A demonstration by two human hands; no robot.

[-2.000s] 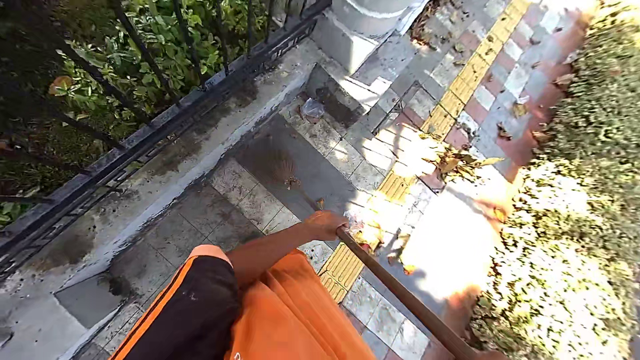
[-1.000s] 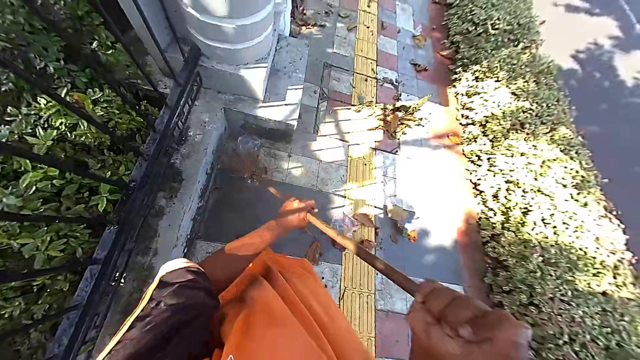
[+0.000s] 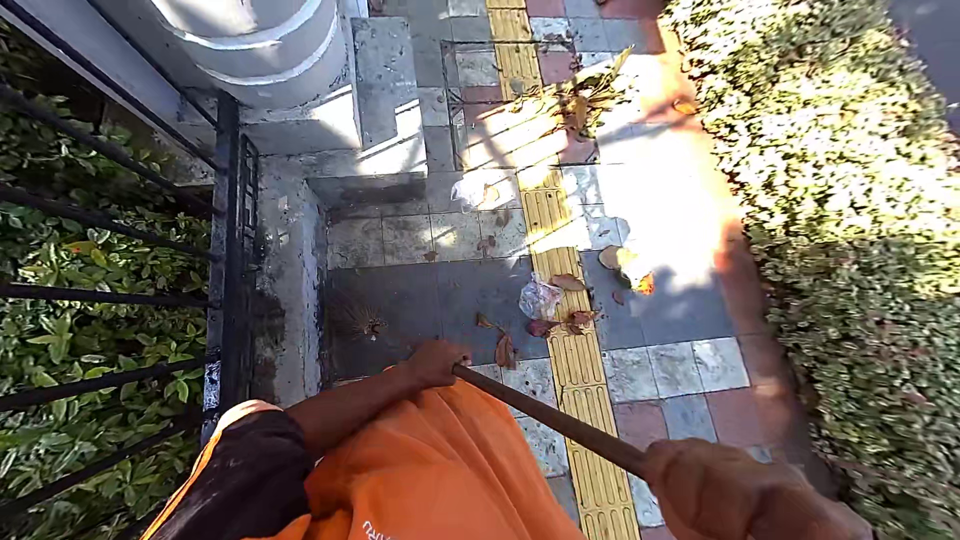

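My left hand point(image 3: 439, 363) is closed around a long wooden pole point(image 3: 551, 418), in front of my orange shirt. Farther down the pole at the lower right, my right hand point(image 3: 739, 487) grips it too. Thin bristles point(image 3: 366, 324) show on the dark paving at the left, near the low wall; their link to the pole is hidden. A crumpled clear plastic bag point(image 3: 540, 298) lies beside dry leaves point(image 3: 506, 351) at the yellow tactile strip. Another pale plastic piece point(image 3: 471, 191) rests farther up, and a heap of leaves point(image 3: 583, 105) lies beyond it.
A black metal fence point(image 3: 225, 262) on a low concrete kerb point(image 3: 289, 300) runs along the left, with a round white column base point(image 3: 262, 52) at the upper left. A leafy hedge point(image 3: 840, 195) borders the right side of the tiled pavement. Yellow tactile tiles point(image 3: 581, 405) run between them.
The view has turned and shifted a lot. The pale plastic piece, earlier near the wall's corner, now lies farther right, close to the yellow strip. Both hands remain on the pole.
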